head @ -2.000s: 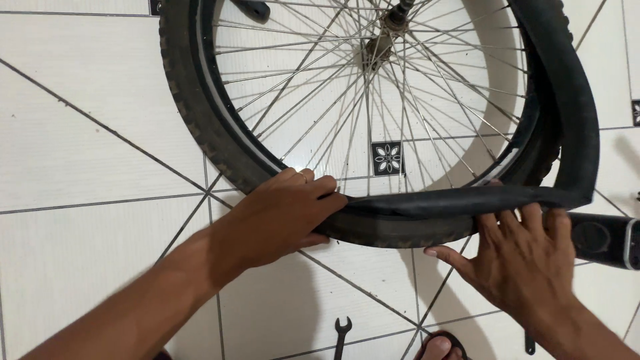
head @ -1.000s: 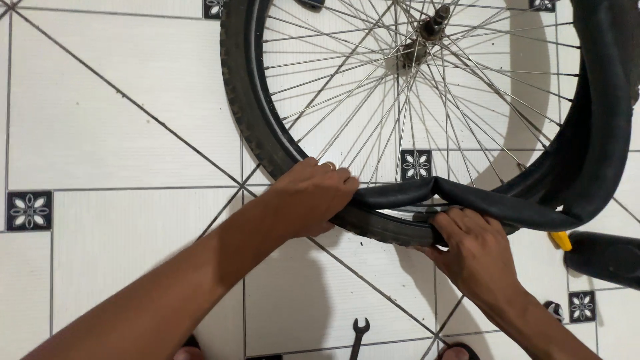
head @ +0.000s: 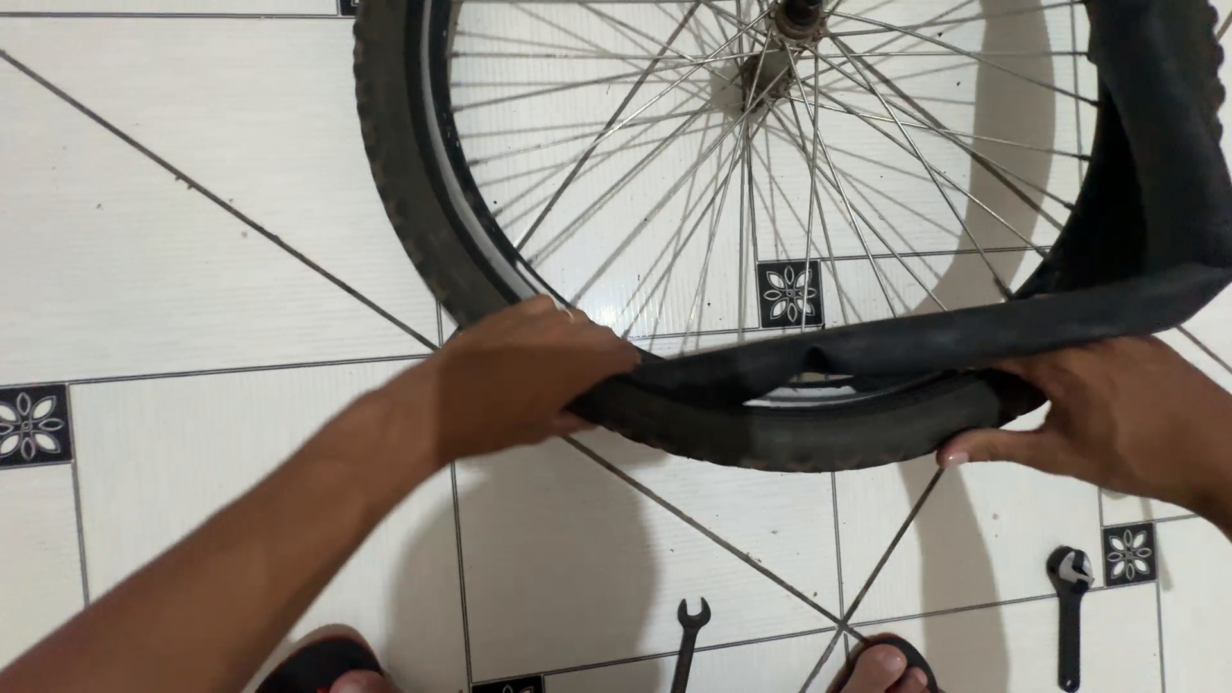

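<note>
A spoked bicycle wheel with a knobby black tire [head: 770, 441] stands before me, its hub [head: 799, 17] at the top of the view. A black inner tube [head: 924, 337] runs across the lower part of the wheel, outside the rim at the right and meeting the tire near my left hand. My left hand [head: 529, 371] grips the tire and rim at the lower left, fingers wrapped over them. My right hand [head: 1107, 414] holds the tire at the lower right, thumb below it and fingers partly hidden behind the tube. A silvery strip of rim [head: 804, 395] shows between tube and tire.
An open-end wrench [head: 689, 635] lies on the tiled floor [head: 241, 481] below the wheel. An adjustable wrench [head: 1069, 616] lies at the lower right. My sandaled feet [head: 881, 669] show at the bottom edge.
My right hand has moved right along the tire since one second ago. The raised kink in the tube between my hands has flattened. The view has shifted, bringing the adjustable wrench into sight.
</note>
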